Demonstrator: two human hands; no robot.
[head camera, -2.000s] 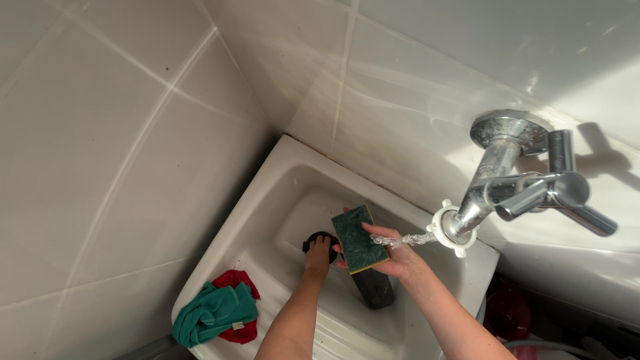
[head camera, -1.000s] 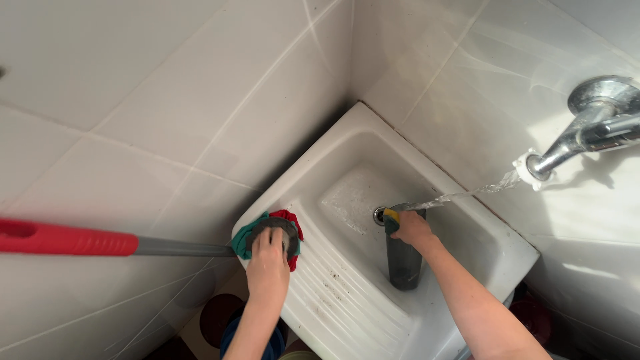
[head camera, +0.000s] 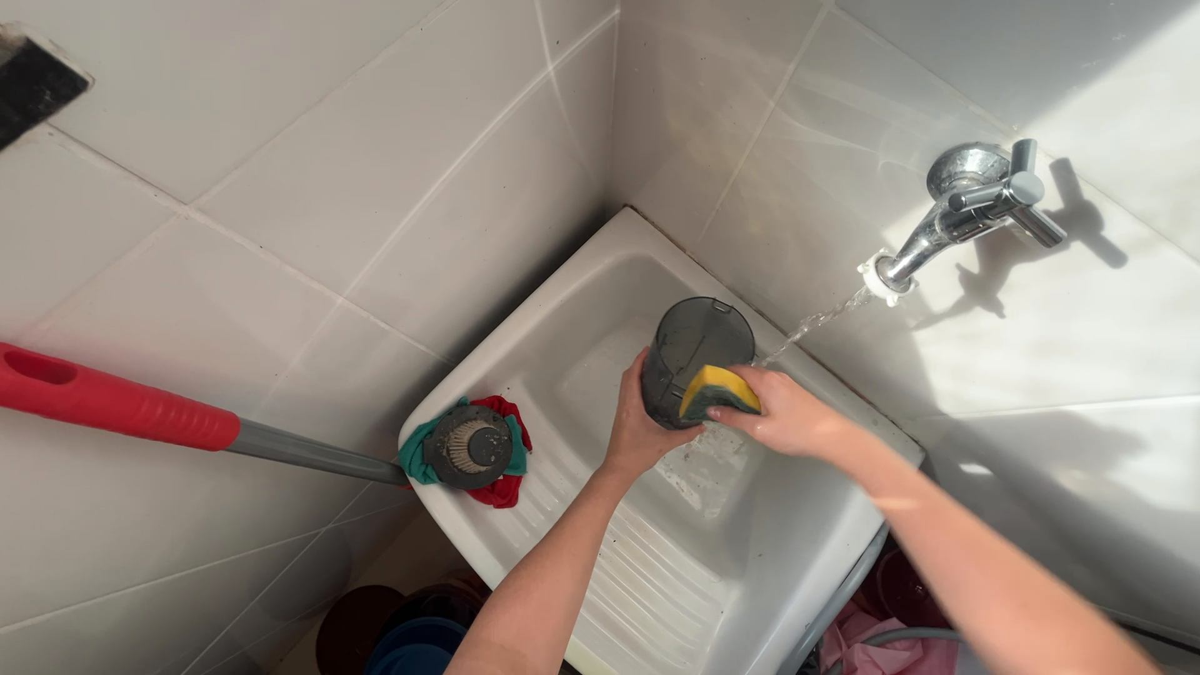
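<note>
My left hand (head camera: 639, 422) grips a translucent grey plastic cup-shaped container (head camera: 703, 337) over the basin, its open mouth tilted up toward me. In my right hand (head camera: 773, 408) is a yellow and green scouring sponge (head camera: 720, 392), bent at the container's rim. Water runs from the chrome tap (head camera: 947, 220) and passes behind the container's right side. A round dark grey part with a pleated filter (head camera: 472, 447) rests on red and teal cloths (head camera: 506, 492) at the left corner of the white sink (head camera: 647, 562).
A red and grey pole handle (head camera: 187, 412) leans in from the left, reaching the sink's left corner. Tiled walls (head camera: 450, 187) meet behind the sink. Below the sink are blue and dark red tubs (head camera: 417, 647) at left, and pink material (head camera: 891, 642) with a grey hose at right.
My left hand has left the filter part on the cloths and now holds the container, which is raised from the basin floor. The sponge has come up with my right hand.
</note>
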